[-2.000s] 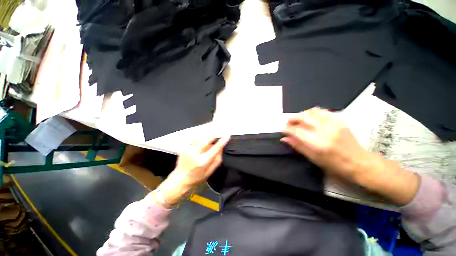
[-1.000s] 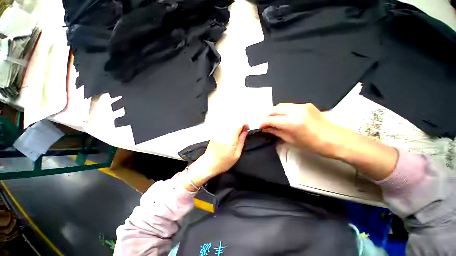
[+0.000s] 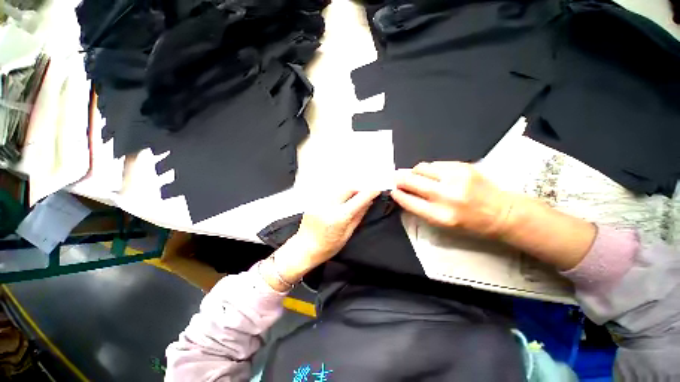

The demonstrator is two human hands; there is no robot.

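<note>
A black panel (image 3: 373,246) lies over the near table edge and hangs down against the black apron. My left hand (image 3: 332,224) pinches its top edge with thumb and fingers. My right hand (image 3: 447,195) pinches the same edge just to the right, and the two hands nearly touch. The fingers cover most of the pinched edge, so any fold there is hard to make out. A corner of the panel sticks out to the left of my left hand.
Crumpled black panels (image 3: 231,142) lie at the left. Flatter black panels (image 3: 455,89) lie at the right, over a scribbled pale sheet (image 3: 589,186). A green frame (image 3: 112,252) with a hanging white paper (image 3: 52,221) and an open cardboard box (image 3: 186,257) are lower left.
My hands have come together along the panel's top edge; two seconds ago they were wide apart on it. The panel now shows a narrower, slanted shape. Over the last second the hands moved little.
</note>
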